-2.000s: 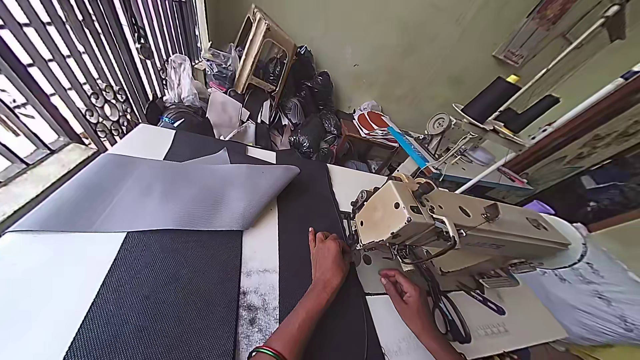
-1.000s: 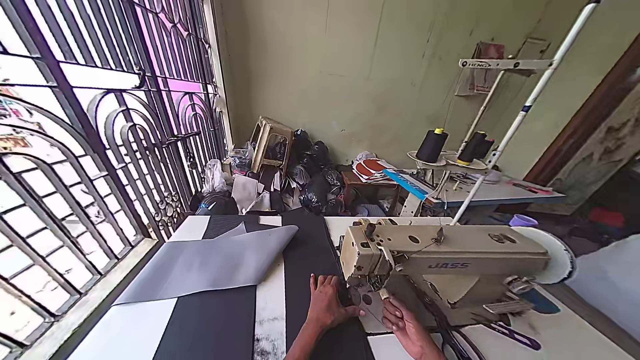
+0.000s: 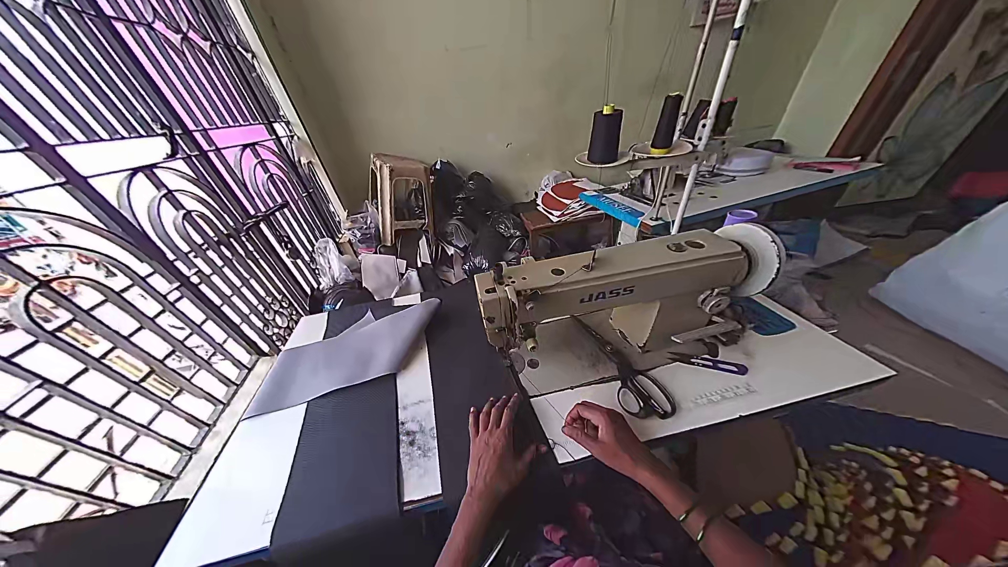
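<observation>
My left hand (image 3: 496, 449) lies flat, fingers apart, on the black fabric (image 3: 471, 354) left of the JASS sewing machine (image 3: 614, 291). My right hand (image 3: 602, 433) is at the front edge of the white machine table (image 3: 787, 370), thumb and fingertips together by a thin dark thread (image 3: 561, 413); whether they pinch it cannot be told. Black-handled scissors (image 3: 646, 394) lie just beyond that hand, with purple-handled thread snips (image 3: 709, 363) to their right. A grey fabric piece (image 3: 346, 362) rests folded over more black fabric at the left.
Black thread cones (image 3: 605, 135) stand behind the machine, near a second table (image 3: 709, 193). A metal window grille (image 3: 157, 236) runs along the left. A plastic stool (image 3: 400, 193) and black plastic bags (image 3: 480, 216) are by the wall. A white sack (image 3: 953, 283) lies at the right.
Both hands have moved from beside the needle area toward the table's front edge, the left still on the black fabric. The view has shifted and tilted.
</observation>
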